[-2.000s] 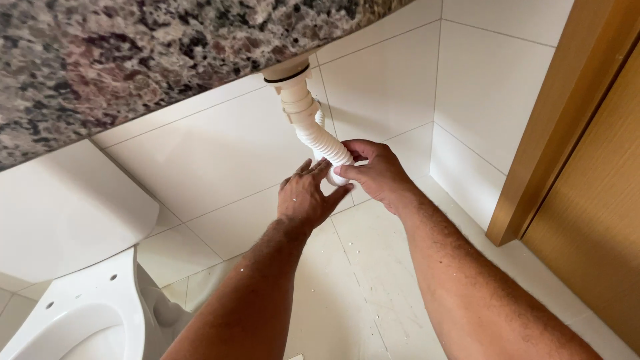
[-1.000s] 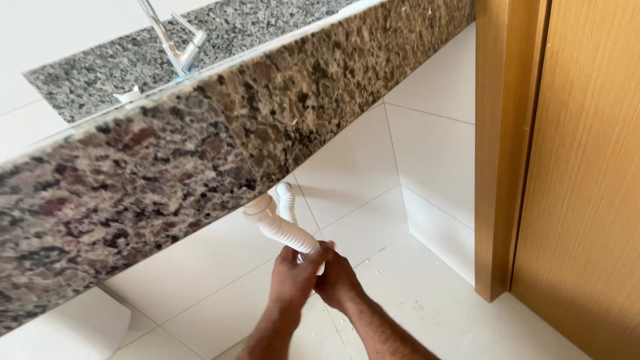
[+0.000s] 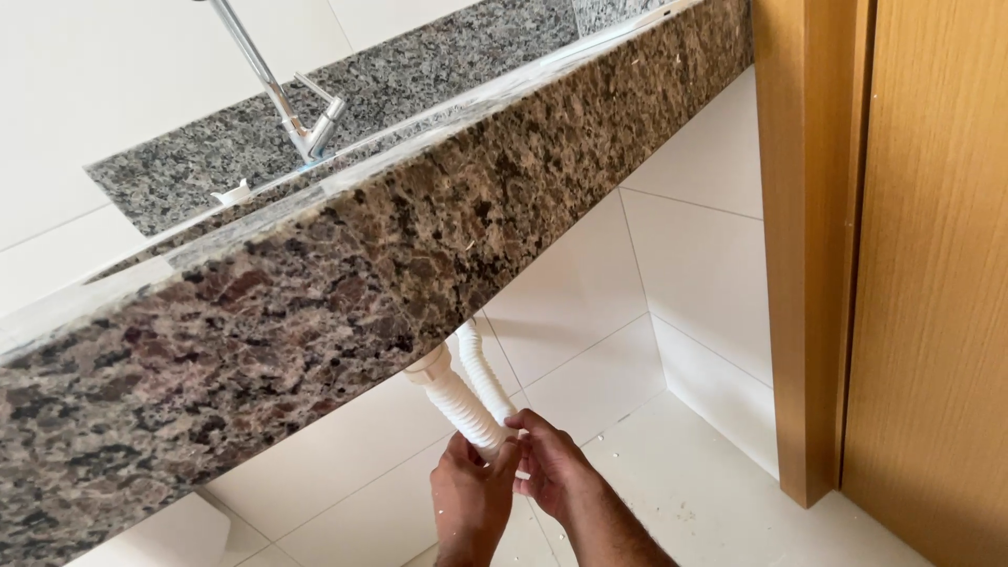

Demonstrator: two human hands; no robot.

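Observation:
A white corrugated flexible drain hose (image 3: 463, 409) comes down from a cream plastic fitting (image 3: 429, 366) under the granite countertop, bends at the bottom and runs back up behind itself toward the tiled wall. My left hand (image 3: 475, 492) grips the lower part of the front run, thumb over the hose. Against the bend, my right hand (image 3: 551, 465) holds the hose from the right, its thumb and fingers around it. The very bottom of the bend is partly hidden by both hands.
A thick granite countertop (image 3: 441, 228) hangs over the hands, with a chrome faucet (image 3: 311, 134) and a small white plastic piece (image 3: 231, 193) on it. A wooden door frame (image 3: 803, 236) stands at right. Part of a white toilet (image 3: 169, 531) shows lower left. Small crumbs lie on the tiled floor (image 3: 669, 465).
The view has shifted up, bringing the countertop and faucet into sight. Both hands stay at the hose's lower bend, with fingers and thumbs placed differently around it.

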